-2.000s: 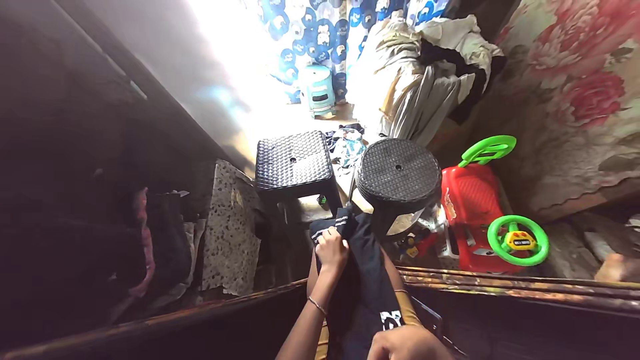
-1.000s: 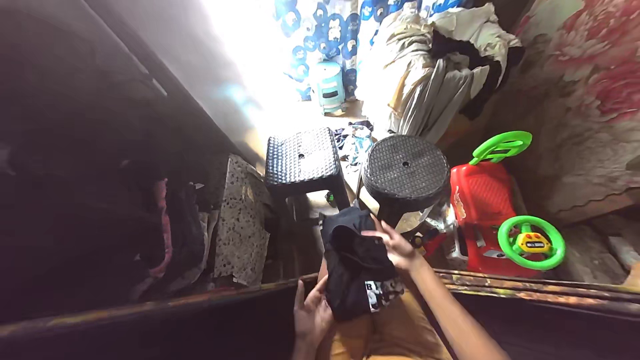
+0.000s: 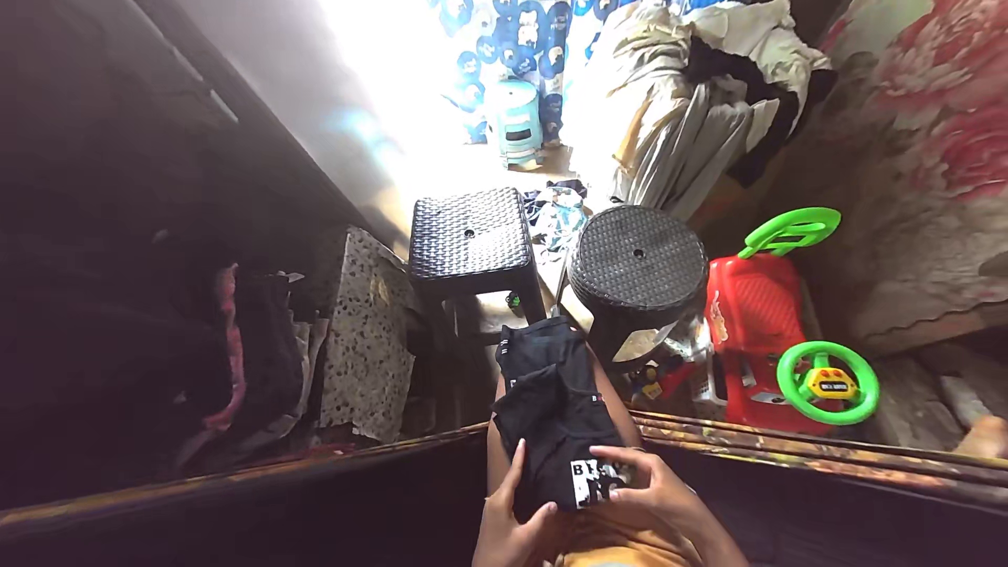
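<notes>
A black cloth garment with a black-and-white print lies across my lap and thighs, partly folded over itself. At its lower left edge is my left hand, thumb and fingers apart, touching the cloth. My right hand has its thumb and fingers around the printed lower right corner, pinching the fabric there. The far end of the garment reaches toward the two stools.
Beyond my knees stand a square black woven-pattern stool and a round one. A red ride-on toy with a green steering wheel is at right. Clothes are heaped behind; a speckled slab stands left.
The black garment, bunched between my hands a second ago, now lies flatter along my thighs. My right hand has moved down from its upper part to the printed corner.
</notes>
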